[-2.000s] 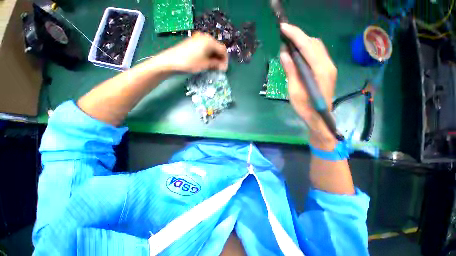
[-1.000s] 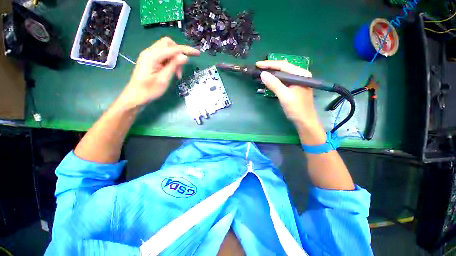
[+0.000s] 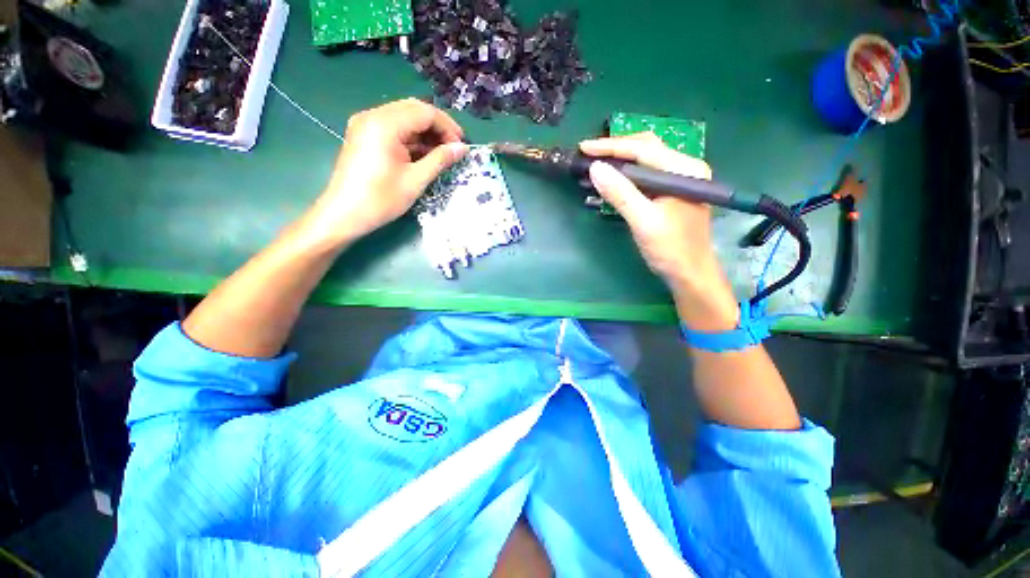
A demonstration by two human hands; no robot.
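A whitish circuit board (image 3: pixel 477 217) crowded with parts lies on the green mat in front of me. My left hand (image 3: pixel 395 164) is at its upper left edge, with thumb and finger pinched on the thin solder wire (image 3: pixel 296 104), which runs in from the upper left. My right hand (image 3: pixel 661 203) grips the black soldering iron (image 3: pixel 666 183) like a pen. The iron's tip points left and reaches the board's top edge, close to my left fingertips. Whether tip and wire touch is too small to tell.
A heap of small black components (image 3: pixel 497 57) lies beyond the board, with a white parts tray (image 3: pixel 258 107) to its left. Green boards lie at top (image 3: pixel 361 20) and partly behind my right hand (image 3: pixel 666 133). Cutters (image 3: pixel 846 243), a solder spool (image 3: pixel 864 85) and a black bin (image 3: pixel 974 203) are right; a fan (image 3: pixel 73 62) is left.
Since one second ago my left hand has moved right to the board's top edge, its fingers now pinched together. Before that, the iron swung from upright to pointing left at the board.
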